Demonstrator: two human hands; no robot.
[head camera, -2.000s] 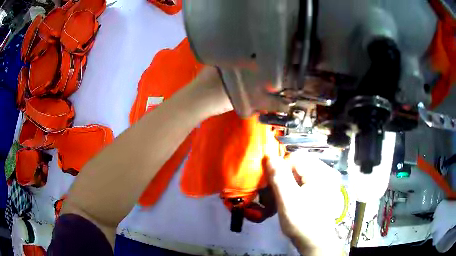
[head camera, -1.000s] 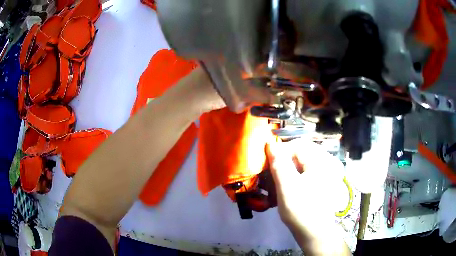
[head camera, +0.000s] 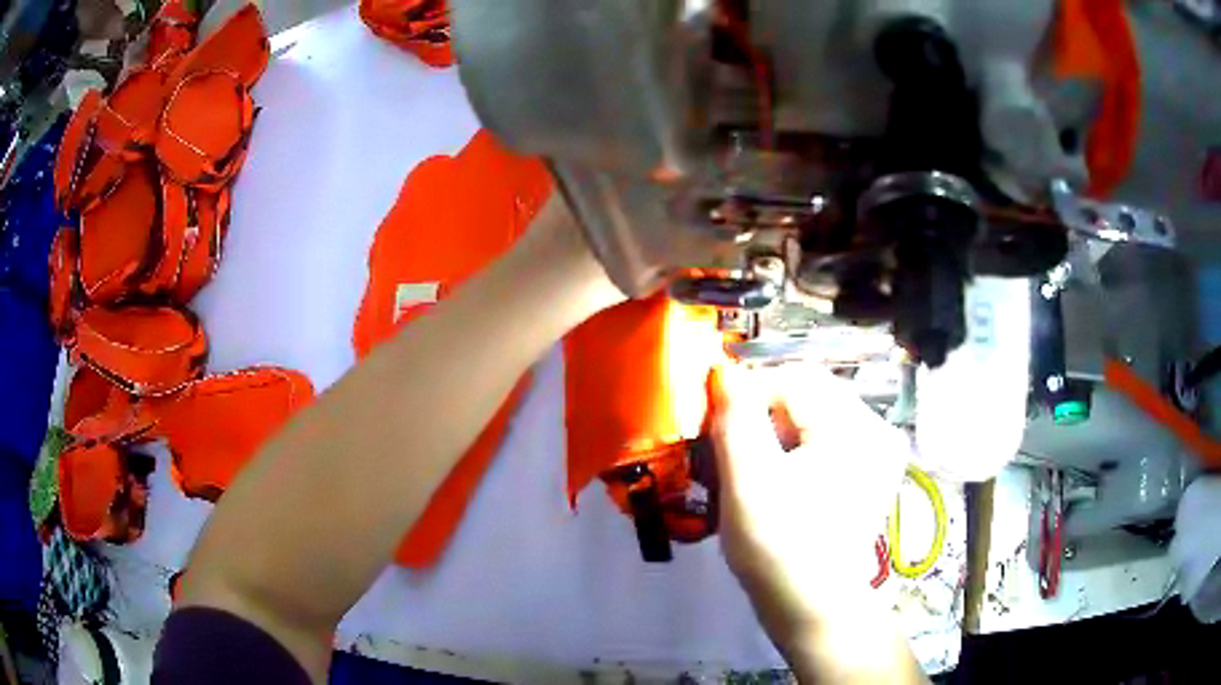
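An orange pouch body (head camera: 623, 388) lies under the brightly lit presser foot (head camera: 739, 321) of the grey sewing machine (head camera: 589, 94). A short dark strap (head camera: 648, 514) hangs from its lower edge. My right hand (head camera: 803, 468) holds the pouch's right edge, thumb and fingers close to the needle, overexposed by the lamp. My left forearm reaches up from lower left; my left hand is hidden behind the machine head, only the wrist (head camera: 589, 274) shows, so its fingers cannot be seen.
Sewn orange pouches (head camera: 121, 234) are piled at left. Flat orange panels (head camera: 442, 241), one with a white label (head camera: 417, 300), lie mid-table under my left forearm. Yellow-handled scissors (head camera: 919, 522), a wooden stick (head camera: 979, 555) and a red-handled tool (head camera: 1051, 533) lie at right.
The pouch's left part has drawn in and now hangs narrower beside the machine. The hanging strap has shifted slightly up and right. My right hand remains at the pouch's edge.
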